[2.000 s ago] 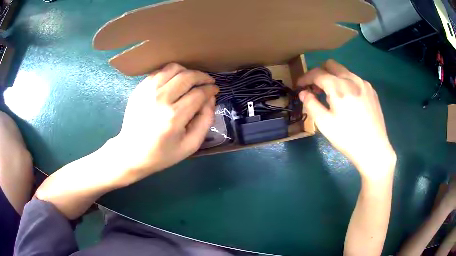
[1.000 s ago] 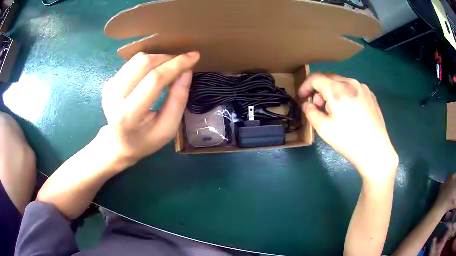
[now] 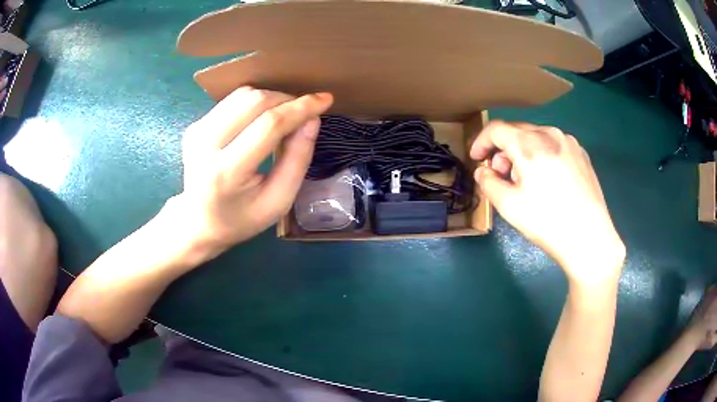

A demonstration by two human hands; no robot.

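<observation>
An open brown mailer box (image 3: 393,234) lies flat, its lid (image 3: 393,59) standing up behind. A black coiled cable (image 3: 385,145) lies across the back. A dark power adapter (image 3: 410,217) sits at the front, with pale plug prongs (image 3: 395,181) above it. A greyish item in clear plastic (image 3: 325,206) sits front left. My left hand (image 3: 251,161) is over the box's left end, thumb and forefinger apart, holding nothing. My right hand (image 3: 534,177) is at the right wall, fingers curled; whether they touch the wall or hold anything is unclear.
The box lies on a glossy green mat (image 3: 338,314). Grey-black equipment (image 3: 621,43) stands at the back right, with red and black leads (image 3: 685,118) beside it. Part of another box (image 3: 20,82) shows at the left edge. Another person's arm (image 3: 676,353) is at the lower right.
My left hand has moved off the cable and item, uncovering the box's left part. My right hand has shifted slightly at the right wall. The box and lid sit slightly lower and further right.
</observation>
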